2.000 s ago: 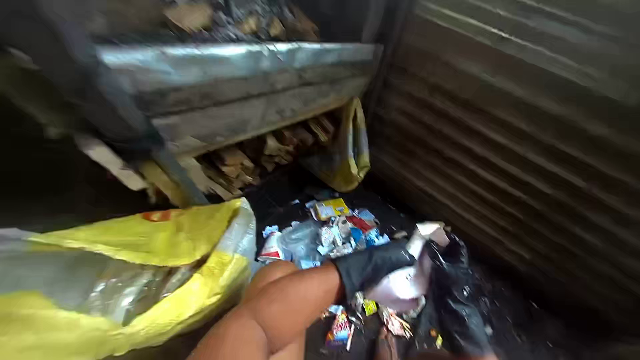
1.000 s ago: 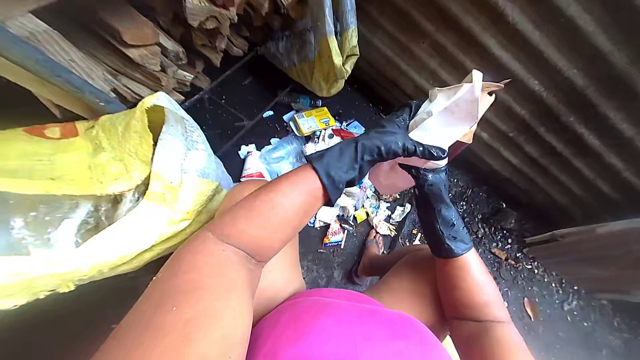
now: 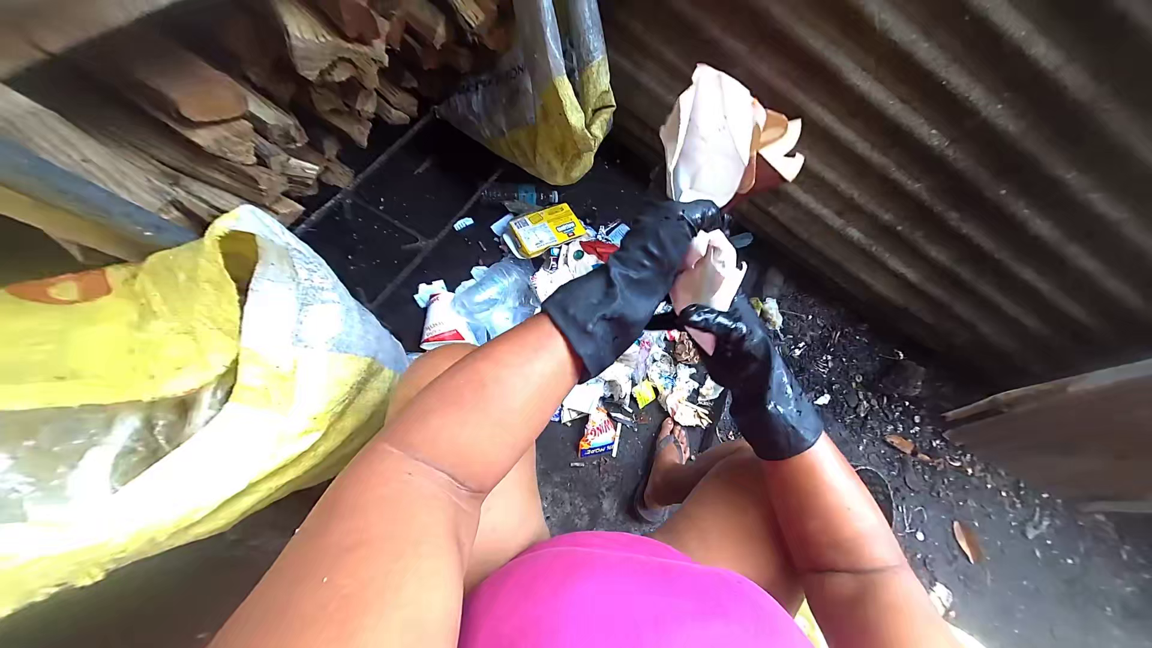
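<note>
My left hand (image 3: 643,261), in a black rubber glove, grips a crumpled pale paper bundle (image 3: 711,139) that sticks up past its fingers toward the corrugated wall. Just below it, my right hand (image 3: 742,360), gloved the same way, closes on the pinkish lower end (image 3: 706,274) of what looks like the same paper. My fingertips are partly hidden. Beneath both hands lies a heap of litter on the dark ground, with a yellow printed carton (image 3: 546,230), a clear plastic bag (image 3: 499,297), a red and white container (image 3: 444,321) and a torn orange wrapper (image 3: 598,432).
A large yellow and white woven sack (image 3: 306,387) gapes at the left. Split firewood (image 3: 202,117) is stacked at the upper left, beside another yellowish sack (image 3: 562,117). The corrugated metal wall (image 3: 945,180) bounds the right side, with a board (image 3: 1062,432) below it.
The view has swung downward since two seconds ago. Compared with one second ago, the paper is more bunched and stretches between my hands, its top higher above my left hand.
</note>
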